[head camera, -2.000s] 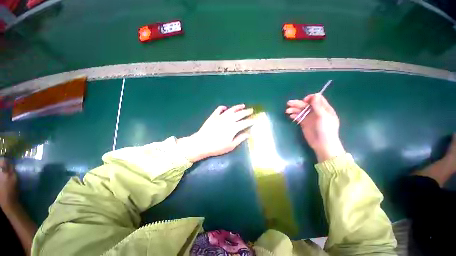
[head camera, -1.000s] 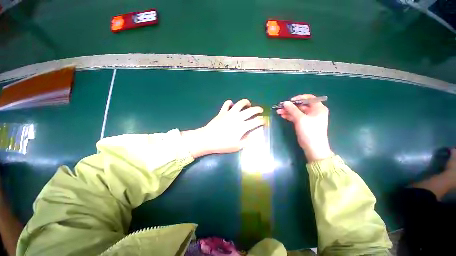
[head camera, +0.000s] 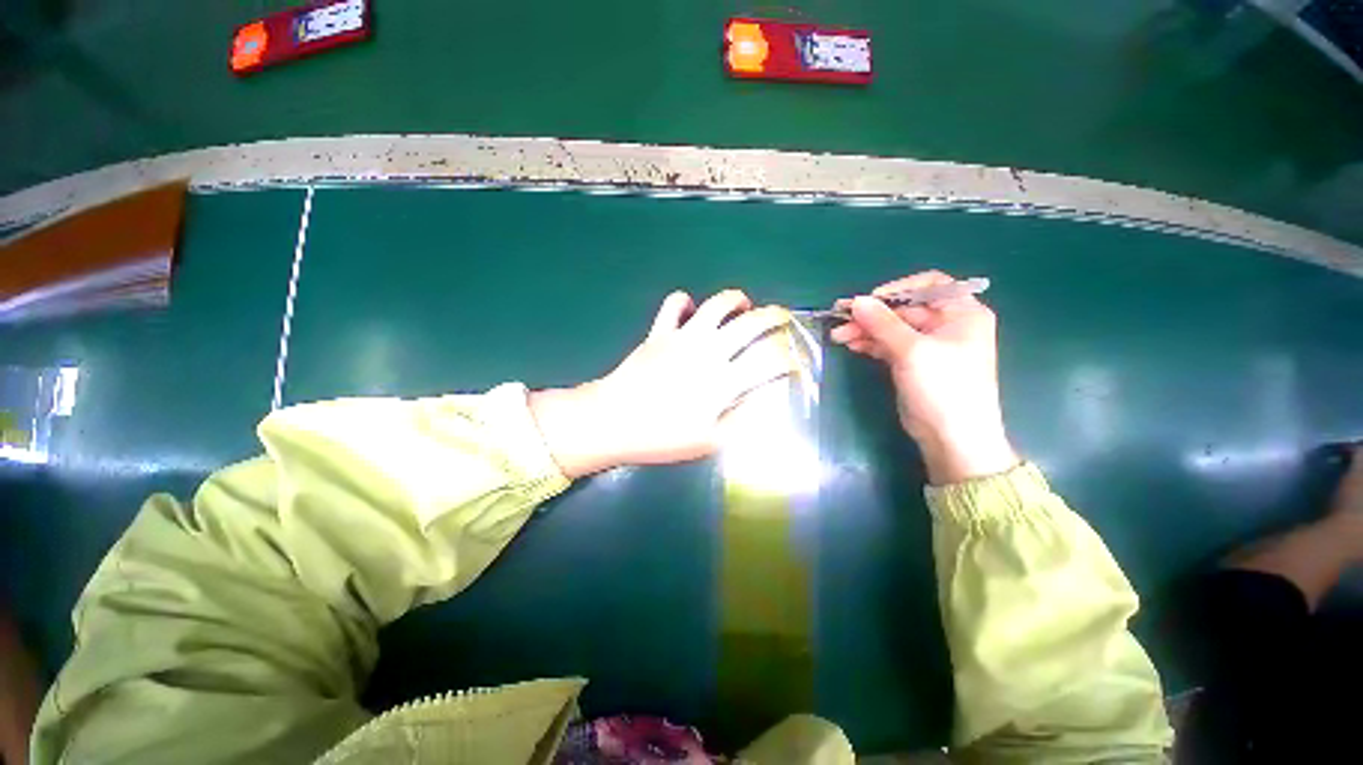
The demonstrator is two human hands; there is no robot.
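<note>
A translucent yellow-green tape strip (head camera: 765, 598) lies flat on the green bench, running away from me, with a white glare patch over its middle. My left hand (head camera: 680, 386) lies palm down, fingers spread, with its fingertips on the far end of the strip. My right hand (head camera: 930, 347) holds silver tweezers (head camera: 942, 293) between thumb and fingers. The tweezer tips point left and reach the strip's far end beside my left fingertips. A thin edge at that end looks raised. Whether the tips grip it I cannot tell.
Two red electronic units (head camera: 798, 51) lie on the green belt beyond the pale metal rail (head camera: 598, 160). Amber film sheets (head camera: 105, 251) lie at the left. A white line (head camera: 293, 299) crosses the bench. Another person's arm (head camera: 1308, 553) is at the right edge.
My right hand has turned the tweezers towards the left and brought their tips to the strip's far end. My left hand stays on the strip. The red units have shifted left in view.
</note>
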